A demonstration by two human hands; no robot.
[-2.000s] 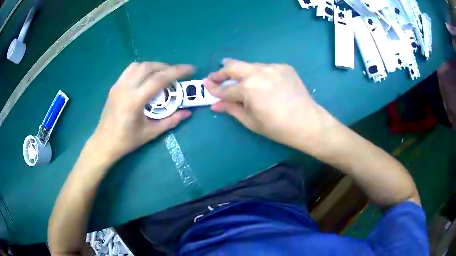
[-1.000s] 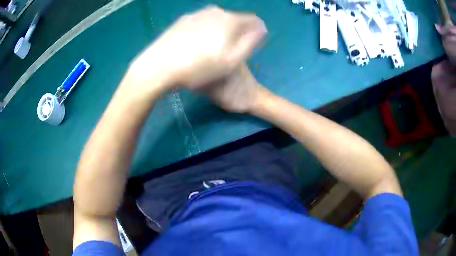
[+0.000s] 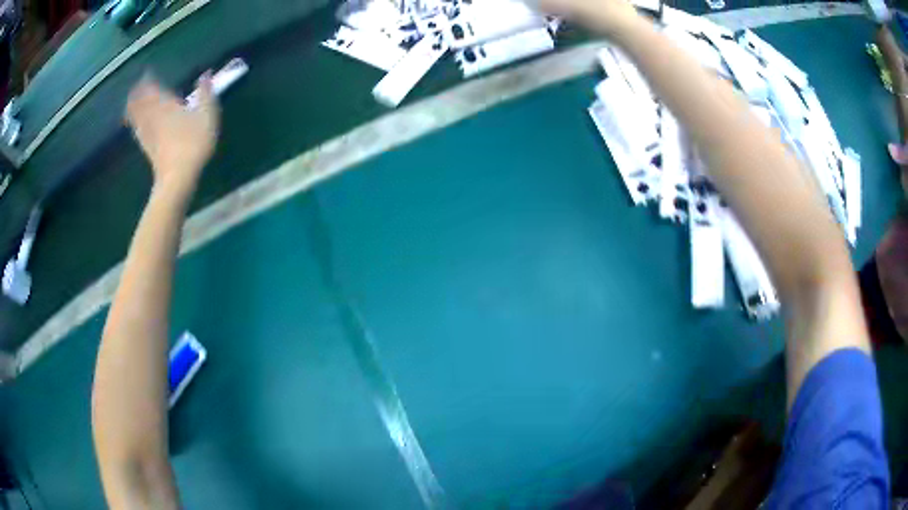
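My left hand (image 3: 171, 125), blurred, is over the dark belt at the upper left. A white handle-shaped piece (image 3: 231, 78) is at its fingertips; whether the hand grips it is unclear. My right forearm (image 3: 732, 149) reaches over the pile of white handle covers (image 3: 707, 259) to the top edge, where the hand is cut off. An open handle with a blue battery (image 3: 185, 367) lies on the green table at left; my left forearm hides the rest of it.
More white covers (image 3: 408, 75) lie in a heap beyond the pale edging strip (image 3: 348, 154). A white fan (image 3: 18, 279) is on the belt at far left. Clear tape (image 3: 403, 438) is stuck on the table. Another person's arm (image 3: 894, 80) shows at the right edge.
My hands have parted: the left has moved to the belt, the right to the top edge. The view has shifted, showing more of the belt and covers.
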